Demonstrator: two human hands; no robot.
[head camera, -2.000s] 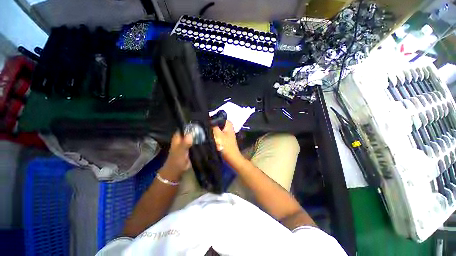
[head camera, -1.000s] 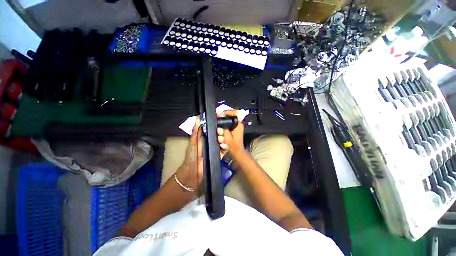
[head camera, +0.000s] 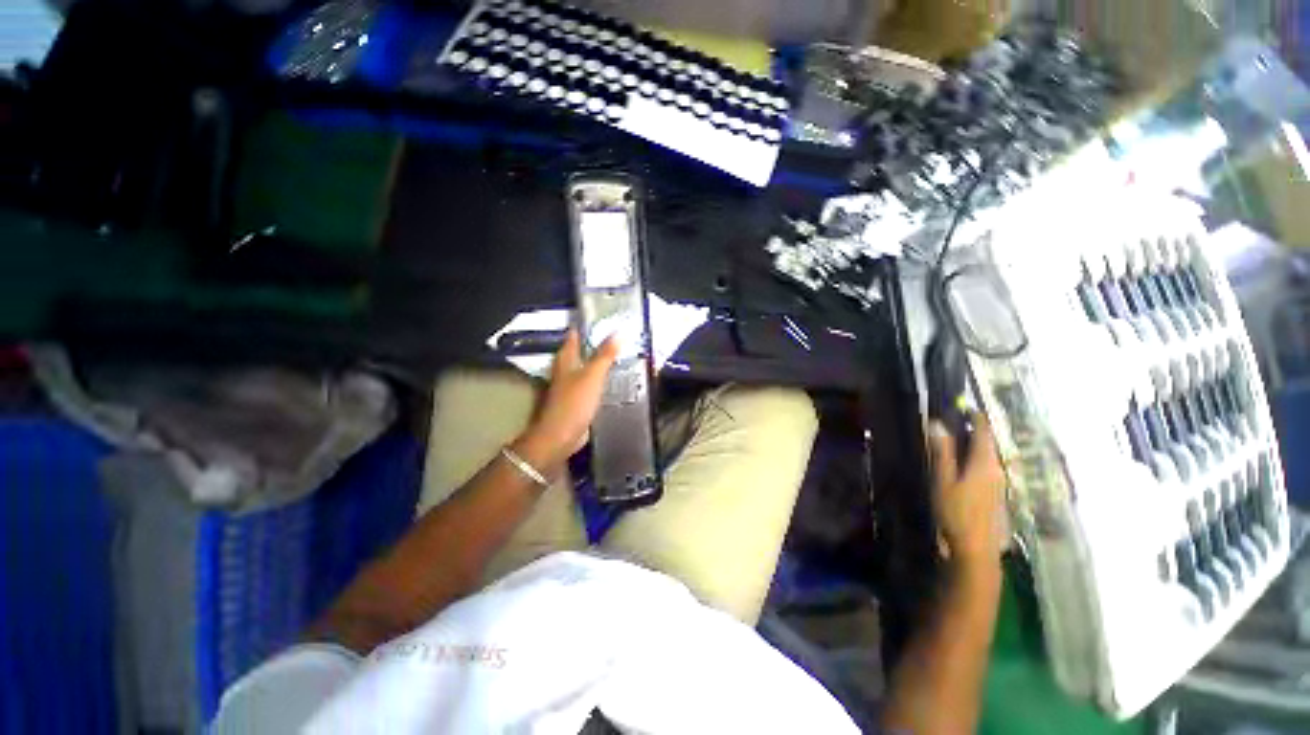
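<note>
My left hand (head camera: 578, 391) holds the long lock panel housing (head camera: 621, 424) near its middle, over the bench edge and my lap. Its open grey side faces up, with a white rectangle in the upper part. A black handle (head camera: 532, 342) sticks out to its left. My right hand (head camera: 971, 481) is at the right, closed around the black electric screwdriver (head camera: 945, 376); the image is blurred there. A white sheet (head camera: 678, 328) lies under the housing.
The white foam tray (head camera: 1070, 574) with grey slotted parts stands right of my right hand. Shiny metal parts (head camera: 848, 237) lie at the right back. A sheet of round pads (head camera: 704, 139) and a blue bin (head camera: 385, 50) are at the back. Blue crates (head camera: 266, 603) stand lower left.
The housing has turned from edge-on to show its open grey side. My right hand has let go of the handle and moved right to the screwdriver. The view has shifted slightly.
</note>
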